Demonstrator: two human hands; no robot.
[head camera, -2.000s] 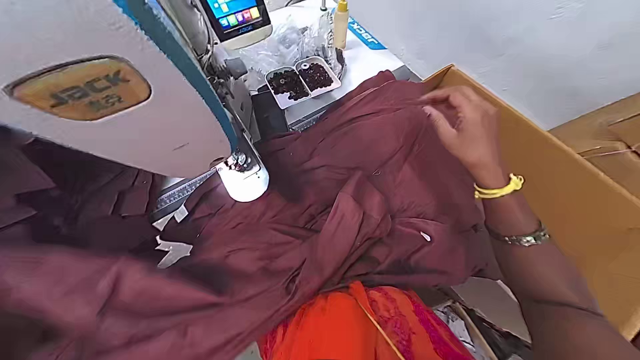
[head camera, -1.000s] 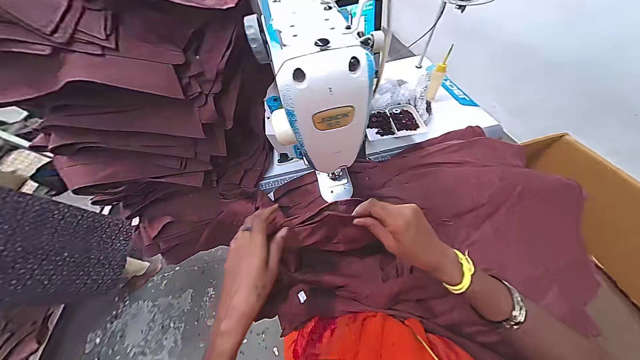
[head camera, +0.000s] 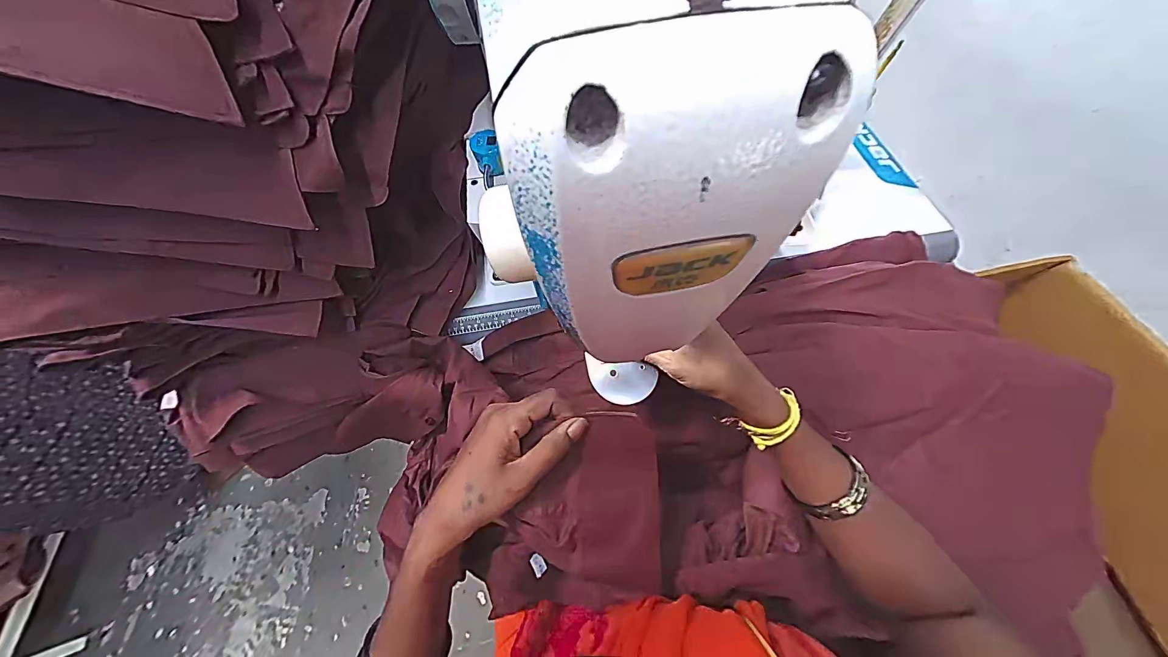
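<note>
A maroon fabric garment piece (head camera: 611, 493) lies bunched over the bed of a white Jack sewing machine (head camera: 684, 182) and my lap. My left hand (head camera: 502, 465) presses on the cloth just left of a folded edge, thumb and forefinger near each other, in front of the machine's round white guard (head camera: 622, 378). Right beside the guard, my right hand (head camera: 712, 370) reaches behind the machine head with its fingertips at the cloth; they are partly hidden, so its grip is unclear. The needle is hidden. A small white tag (head camera: 538, 565) shows on the fabric.
Stacked maroon cut pieces (head camera: 146, 182) hang at the left, above dark dotted cloth (head camera: 91, 438). A cardboard box (head camera: 1086, 365) stands at the right. The machine table's corner (head camera: 940, 246) is at the back right. A worn grey surface (head camera: 265, 538) shows lower left.
My right hand has moved from the cloth in front of the guard to beside and behind it. My left hand stays on the cloth. The view is now much closer to the machine head.
</note>
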